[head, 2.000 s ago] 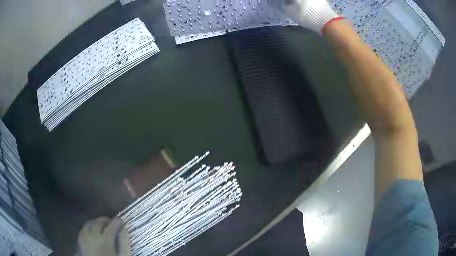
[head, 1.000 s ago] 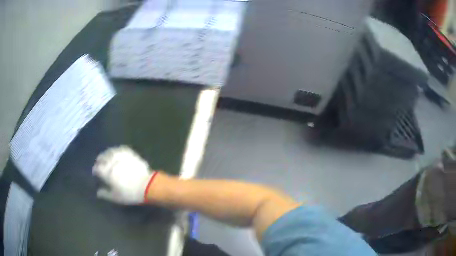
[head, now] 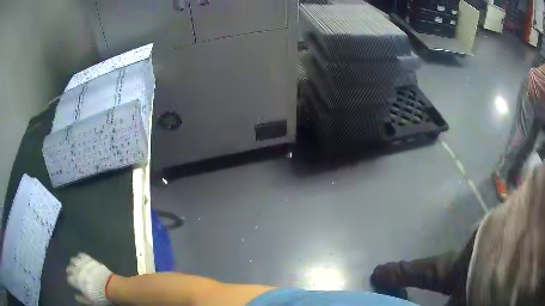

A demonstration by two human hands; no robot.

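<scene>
My right hand (head: 89,279), in a white knit glove with a red cuff band, is at the lower left over the dark bench mat (head: 95,224). Its fingers look apart and nothing shows in them. My left hand is not in view. Overlapping stacks of white circuit board panels (head: 98,143) lie at the far end of the bench, in front of the hand. Another stack of white panels (head: 28,239) lies at the left, beyond the fingertips.
The pale bench edge (head: 142,221) runs beside my forearm, with a blue object (head: 162,242) below it. A grey cabinet (head: 230,89) stands beyond. Tall stacks of ribbed items (head: 358,77) stand by a black pallet (head: 418,113). People's legs (head: 430,272) show at the right.
The view has swung right towards the floor and cabinet. The ribbed black piece, the strip heap and my left hand have left the picture. My right hand has come off the far panels.
</scene>
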